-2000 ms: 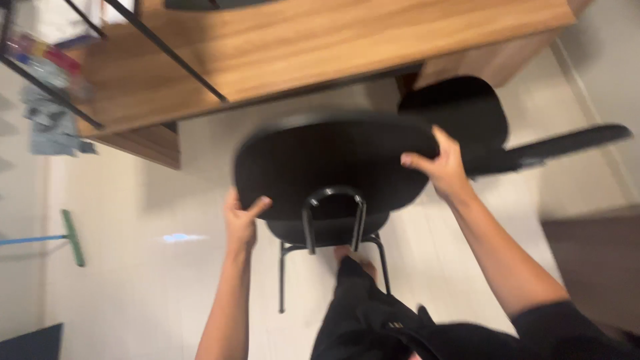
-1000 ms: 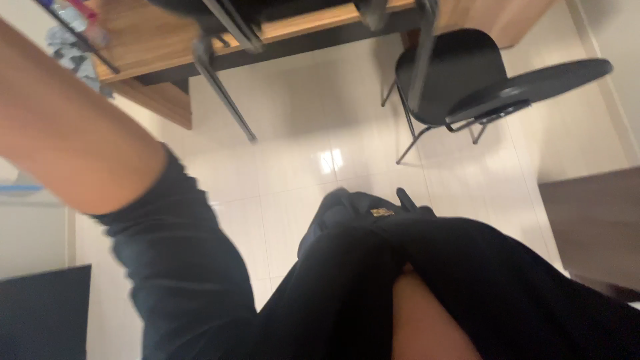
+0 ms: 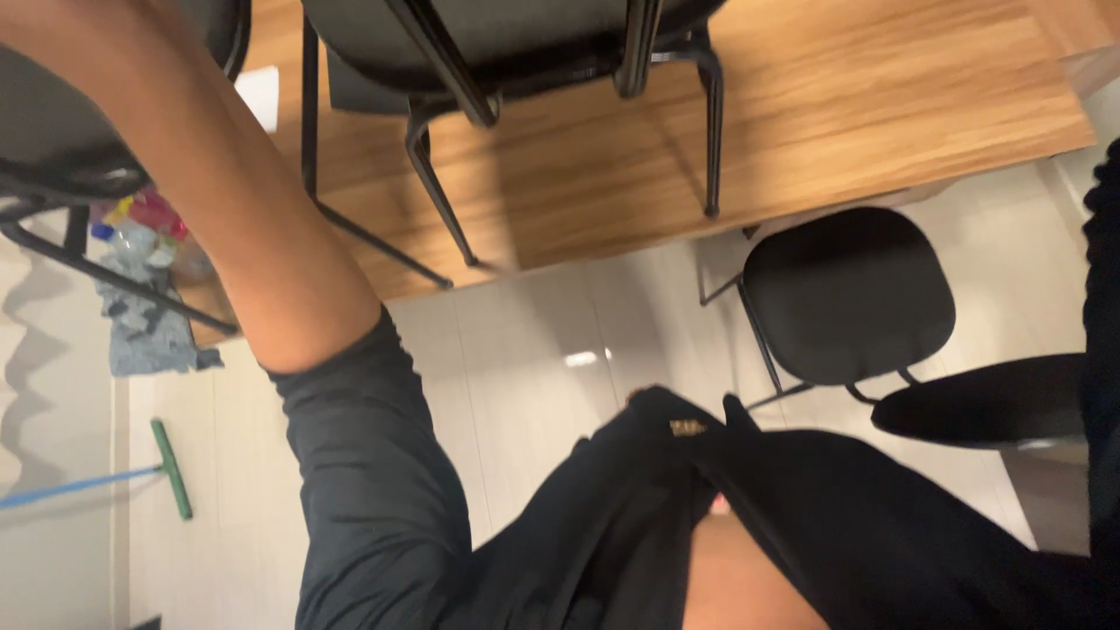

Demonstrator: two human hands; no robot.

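A black chair [image 3: 525, 52] is at the top centre, cut off by the frame, with its metal legs over the wooden tabletop [image 3: 840, 114]; at least two leg ends appear to rest near its front edge. My left forearm reaches to the top left corner, between this chair and another black chair [image 3: 61, 114] at the left. My left hand lies beyond the frame, so its hold cannot be seen. My right hand is out of view too; only a dark sleeve shows at the right edge.
On the floor at the right stands a black chair [image 3: 849, 293] with its backrest [image 3: 989, 398] towards me. A grey cloth [image 3: 153, 328] hangs at the table's left end near colourful plastic items [image 3: 144, 219]. A green-headed squeegee or broom [image 3: 172, 468] is at the lower left.
Two seconds ago both my hands held a black chair by its backrest above the floor. A black chair is now up over the tabletop, and my hands have left the view.
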